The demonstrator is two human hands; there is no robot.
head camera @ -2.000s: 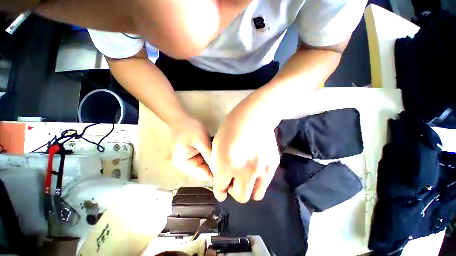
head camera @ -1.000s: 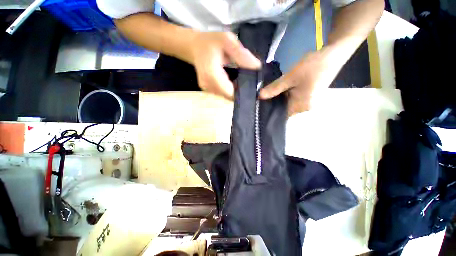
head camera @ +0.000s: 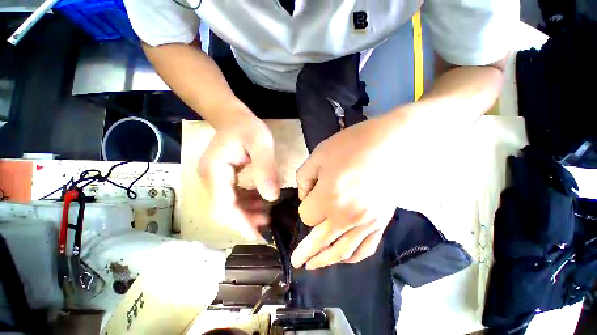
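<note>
A black fabric bag panel (head camera: 340, 288) lies at the needle area, its lower end running beside the machine parts. A narrower black strip (head camera: 321, 98) with a short pale zipper runs up from it toward my body. My left hand (head camera: 347, 196), on the picture's right, is closed on the black fabric, knuckles up. My right hand (head camera: 239, 173), on the picture's left, is blurred. Its thumb and fingers are around the dark fabric edge left of my left hand. The presser foot (head camera: 285, 284) shows small and dark; the needle point cannot be made out.
The off-white sewing machine head (head camera: 163, 281) fills the lower left, beside a ridged brown metal block (head camera: 252, 265). Red-handled snips (head camera: 67, 222) and a black cord (head camera: 98, 175) lie on the machine. Black bag pieces (head camera: 533, 242) are piled at the right edge of the pale tabletop (head camera: 452, 163).
Both hands have come down from the raised zippered strip to the fabric near the needle. The strip has dropped back toward my body. Two seconds ago the flaps on the right lay more spread.
</note>
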